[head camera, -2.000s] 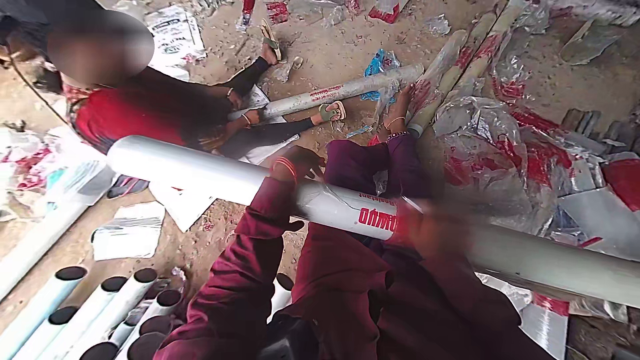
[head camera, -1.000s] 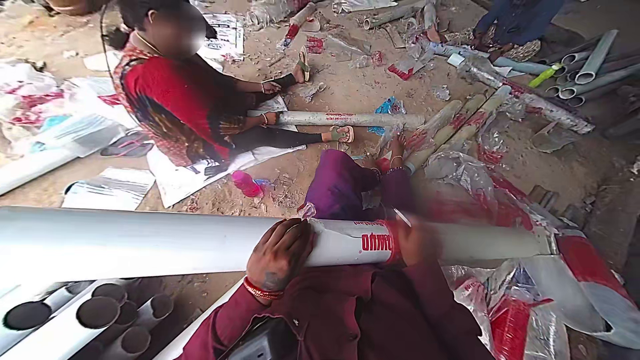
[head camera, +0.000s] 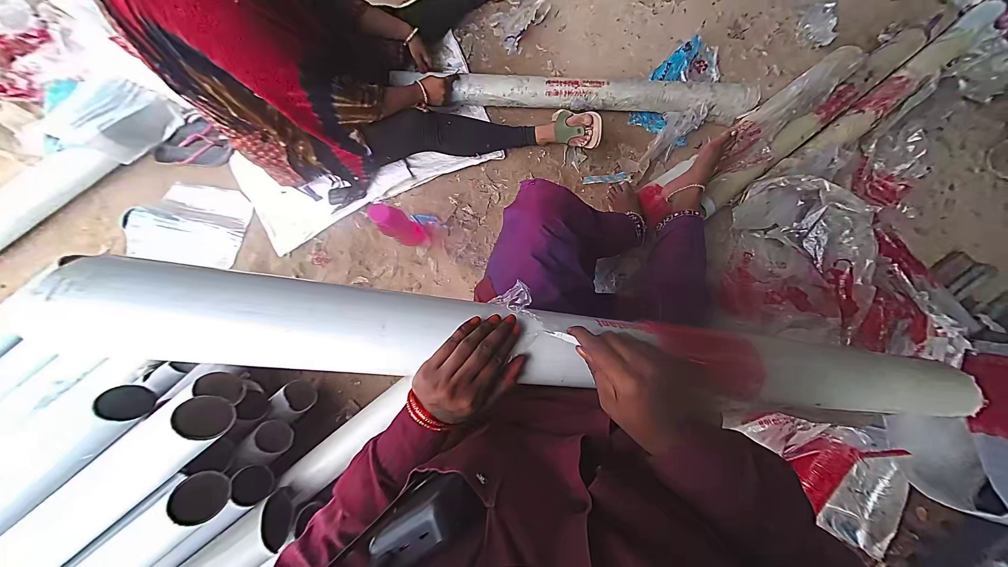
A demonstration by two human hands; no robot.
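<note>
A long pale plastic pipe [head camera: 260,315] lies across my lap, its right part wrapped in clear film with red print. My left hand [head camera: 466,368] rests flat on the pipe near the middle, fingers spread, beside crumpled clear film [head camera: 515,298]. My right hand [head camera: 630,378], partly blurred, is just to the right over the pipe. It pinches a small thin blade-like piece [head camera: 561,337], whose pale tip touches the film; its exact kind is unclear.
Several pale pipes [head camera: 118,441] are stacked at the lower left. A co-worker [head camera: 268,79] sits across from me, hands on another pipe [head camera: 598,93]. Film-wrapped pipes [head camera: 835,118] lie at the upper right, above torn plastic film [head camera: 811,228]. A pink bottle-like object [head camera: 398,224] lies on the ground.
My left hand was behind the pipe two seconds ago and now lies on top of it. The pipe has swung from a steeper slant. The view has shifted.
</note>
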